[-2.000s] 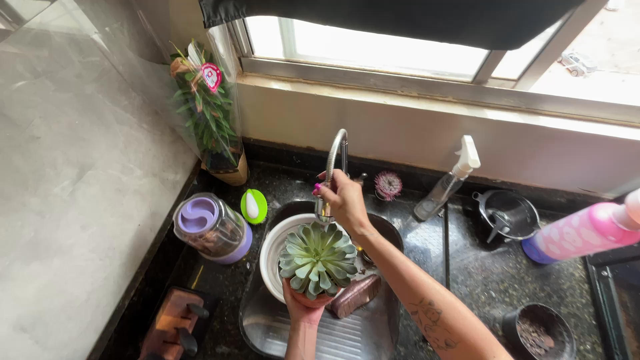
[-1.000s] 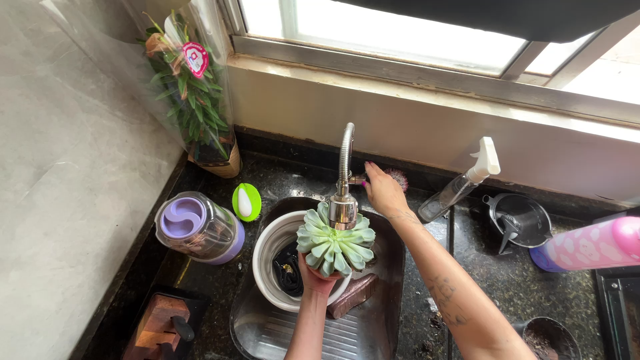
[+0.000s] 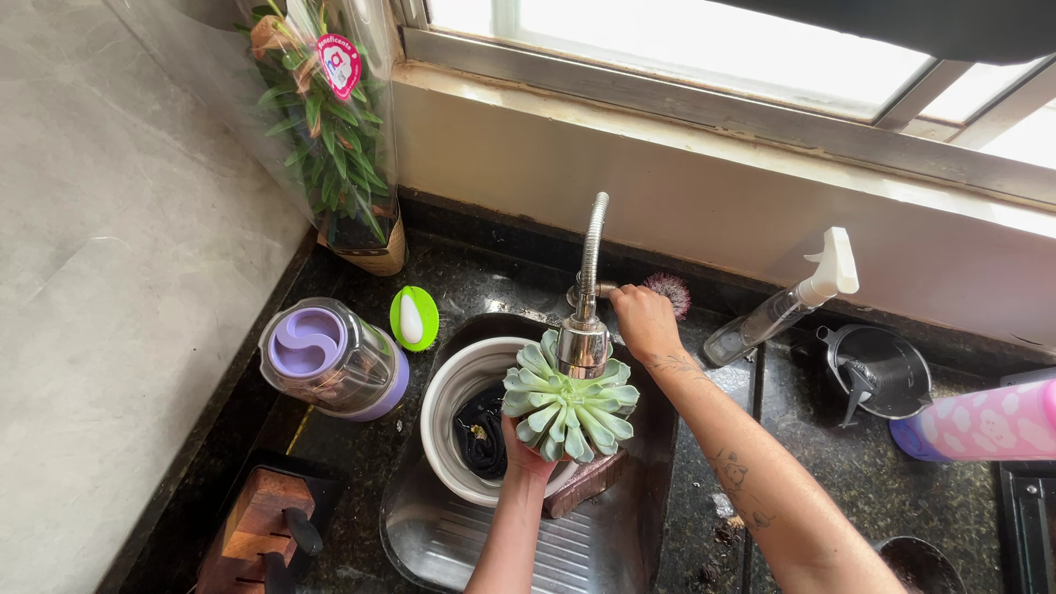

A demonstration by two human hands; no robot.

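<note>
My left hand [image 3: 526, 450] holds a potted succulent [image 3: 569, 404] from below, over the steel sink [image 3: 462, 540]; its pot is mostly hidden by the leaves. The chrome spout head of the faucet [image 3: 583, 342] hangs right over the rosette. My right hand [image 3: 646, 320] is closed on the faucet's handle at the wall side of the sink. A white round tub [image 3: 441, 421] with dark cloth-like material inside stands in the sink, left of the plant. Beside it lies a brownish-pink block [image 3: 587, 485], partly covered by the plant.
Left are a purple-lidded clear container [image 3: 330, 363], a green brush [image 3: 414, 318], a wrapped plant [image 3: 330, 157] and a wooden knife block [image 3: 264, 528]. Right are a bristly scrubber [image 3: 668, 294], a spray bottle [image 3: 771, 318], a black pot [image 3: 887, 371] and a pink bottle [image 3: 982, 421].
My right hand has moved from the faucet's spout to its handle. The succulent in my left hand has come under the spout head.
</note>
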